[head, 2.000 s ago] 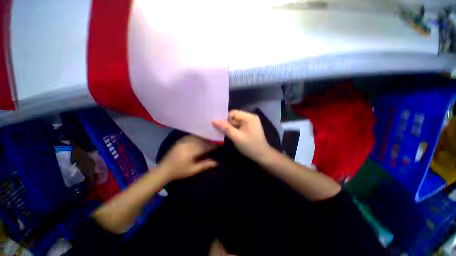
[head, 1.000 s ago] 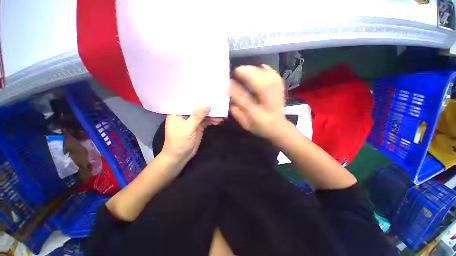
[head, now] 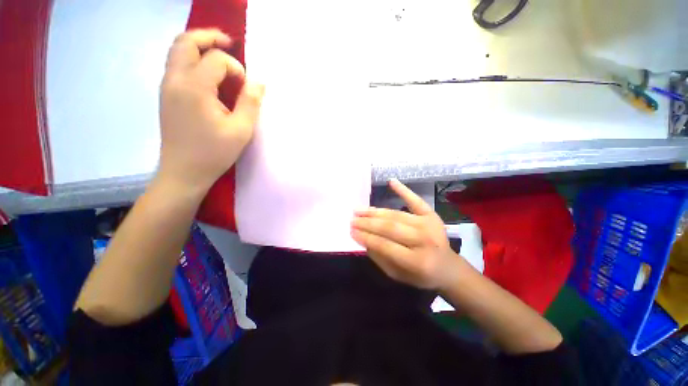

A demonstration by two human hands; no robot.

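A pale pink piece (head: 309, 173) lies over the table's front edge and hangs above my lap. Red cloth (head: 220, 203) shows along its left side and as a thin line under its lower edge. My left hand (head: 207, 109) is on its upper left side over the red strip, with fingers bent; whether it pinches the cloth is unclear. My right hand (head: 403, 237) is at the lower right corner, fingertips on the cloth's right edge, the thumb apart; the underside of the corner is hidden.
Red cut pieces (head: 21, 98) lie at the table's far left. Black scissor handles (head: 499, 13) and a green-orange tool (head: 641, 98) are on the white table (head: 520, 113). Below are a red cloth heap (head: 524, 241) and blue crates (head: 622, 256) on both sides.
My left hand has moved from the cloth's lower edge up to its left side. My right hand is now lower, at the corner. The view has shifted, showing more of the table.
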